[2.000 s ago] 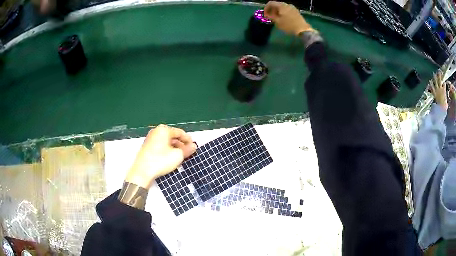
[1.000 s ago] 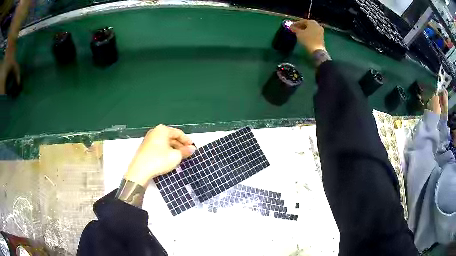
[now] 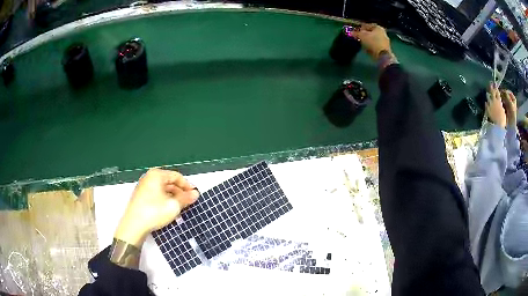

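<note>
My right hand (image 3: 373, 39) reaches across the green belt, its fingertips on the top of a black cylindrical unit (image 3: 344, 47) glowing pink-purple. Whether it grips the unit or a small pad on it cannot be told. My left hand (image 3: 159, 202) is over the upper left of the black pad sheet (image 3: 240, 202), thumb and finger pinched on a small black pad (image 3: 195, 189). The sheet lies tilted on the white work sheet (image 3: 341, 202). A partly used pad sheet (image 3: 272, 254) with pale gaps lies below it, a loose pad (image 3: 329, 256) at its right.
Another black unit with a red light (image 3: 347, 103) stands nearer me on the green belt (image 3: 231, 110). Two more units (image 3: 132, 63) stand at left, others at far right. A neighbour in a light sleeve (image 3: 486, 167) holds a pale strip (image 3: 499, 63) at right. Worn bench (image 3: 55, 231) shows at left.
The units have shifted right in view, and my right hand has moved right with the glowing one. More units show at left. The neighbour's hands have come up with a pale strip.
</note>
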